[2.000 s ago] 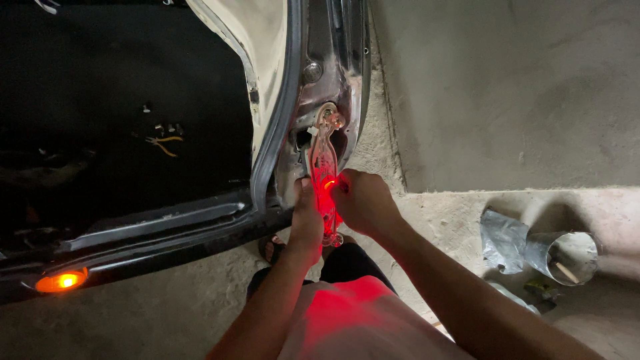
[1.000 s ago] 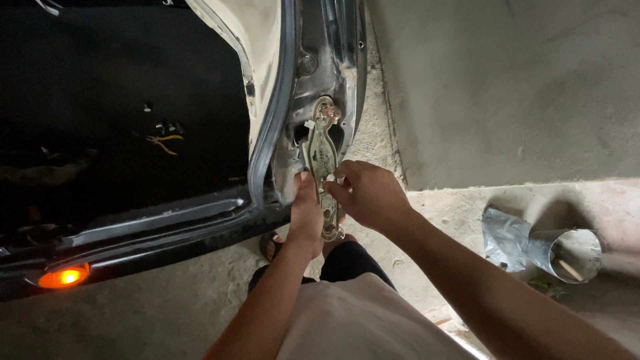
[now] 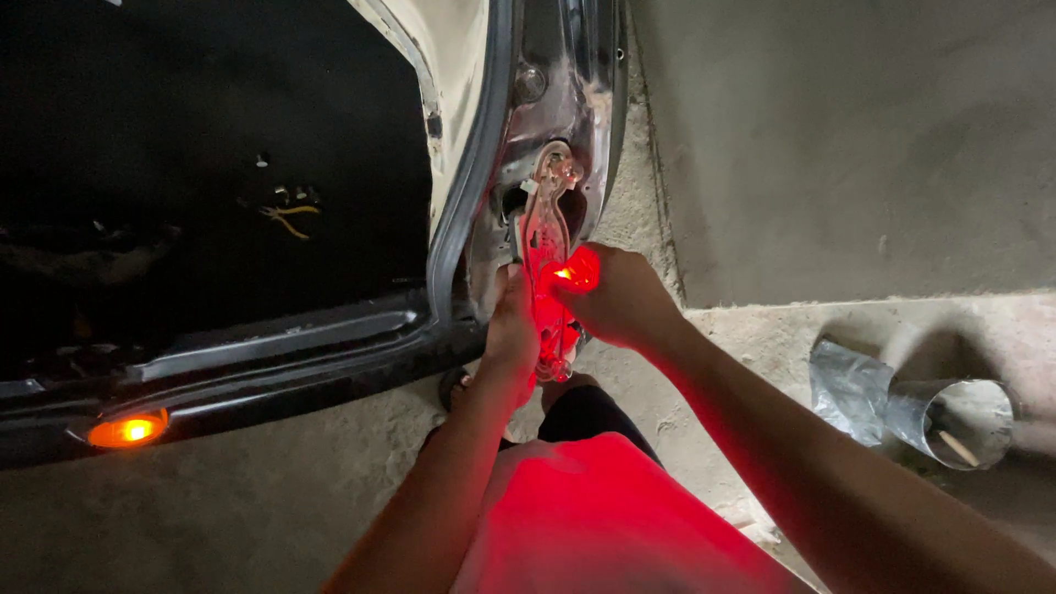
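A car tail light's bulb-holder plate (image 3: 544,223) stands lengthwise in front of the rear corner of a dark car body (image 3: 561,107). My left hand (image 3: 513,330) grips the plate's left edge near its lower half. At the plate's right side, the fingers of my right hand (image 3: 615,289) are closed around a glowing red bulb (image 3: 580,271), which casts red light on the plate, both forearms and my shirt. Behind the plate, dark openings show in the body panel. Whether the bulb sits in its socket is hidden by my fingers.
Yellow-handled pliers (image 3: 289,219) and small parts (image 3: 285,194) lie on the dark surface at left. An orange side lamp (image 3: 128,429) glows on the bumper edge. A silvery plastic bag (image 3: 850,392) and a round metal container (image 3: 972,425) stand on the concrete floor at right.
The red light was on two seconds ago, off one second ago, and glows again now. My right hand has shifted slightly away from the plate, with the red bulb now plainly visible at its fingers.
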